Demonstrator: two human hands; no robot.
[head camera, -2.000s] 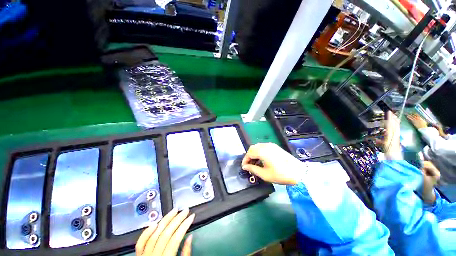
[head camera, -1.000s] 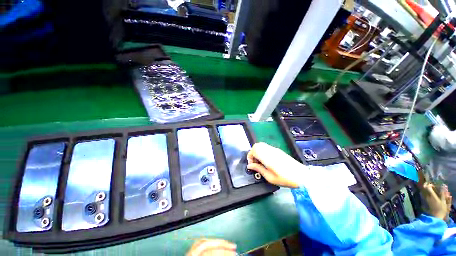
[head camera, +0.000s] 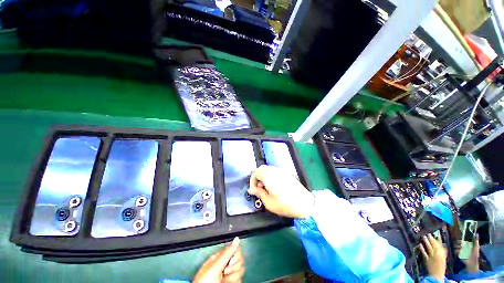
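Note:
A black foam tray (head camera: 160, 235), stacked on others, holds several shiny blue-grey phone back covers (head camera: 124, 177) side by side. Each fully visible cover has dark and pale-rimmed camera circles in its lower right corner. My right hand (head camera: 279, 190) is over the fourth cover (head camera: 237, 157) from the left, fingertips bent together at its camera circles. The hand hides part of them and the lower part of the fifth cover (head camera: 279, 152). My left hand (head camera: 224, 265) is at the bottom edge, partly cut off, thumb and finger close together near the tray's front. Anything tiny in either fingertips cannot be made out.
Crinkly bagged lens parts (head camera: 213, 99) lie in a black tray behind. A white metal post (head camera: 359, 72) stands behind the tray's right end. To the right are another tray of covers (head camera: 356, 179), a tray of small parts (head camera: 406, 202) and other workers' hands (head camera: 434, 257).
My right hand has moved left from the fifth cover to the fourth. My left hand, spread on the tray's front edge and then low, now shows with fingertips together. The view has shifted.

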